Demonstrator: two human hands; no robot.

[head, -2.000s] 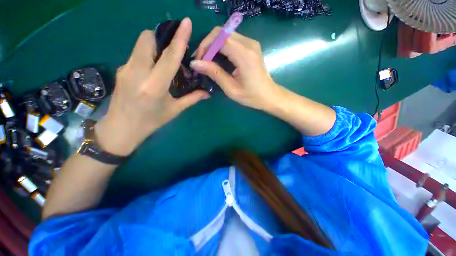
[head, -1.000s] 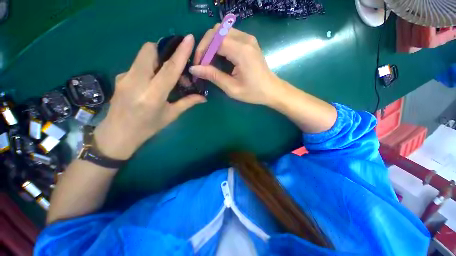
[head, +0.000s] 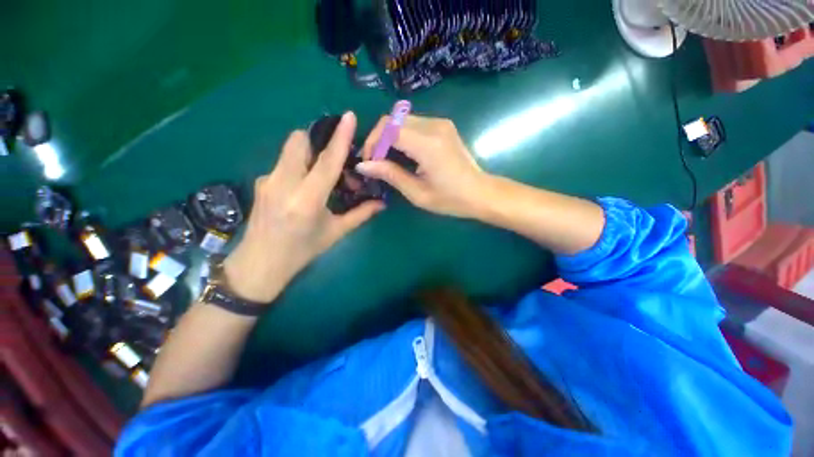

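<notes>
My left hand [head: 299, 210] holds a black display module [head: 326, 136] between its fingers, with a dark watch housing [head: 355, 187] just below it near the thumb. My right hand [head: 428, 165] is closed around pink-purple tweezers [head: 390, 131], which point down at the housing. The tweezer tips and the contact with the part are hidden by the fingers. The flex cable cannot be made out.
Waiting housings with white batteries [head: 161, 274] lie left beside my left wrist. A display stack [head: 460, 40] stands at top centre, one loose black display [head: 339, 27] beside it. A single unit [head: 704, 134], cord and fan [head: 745, 13] are at right.
The camera view has shifted, so the bench items and both hands appear lower, and more of the display stack shows. Both hands keep their grips on the parts and tweezers.
</notes>
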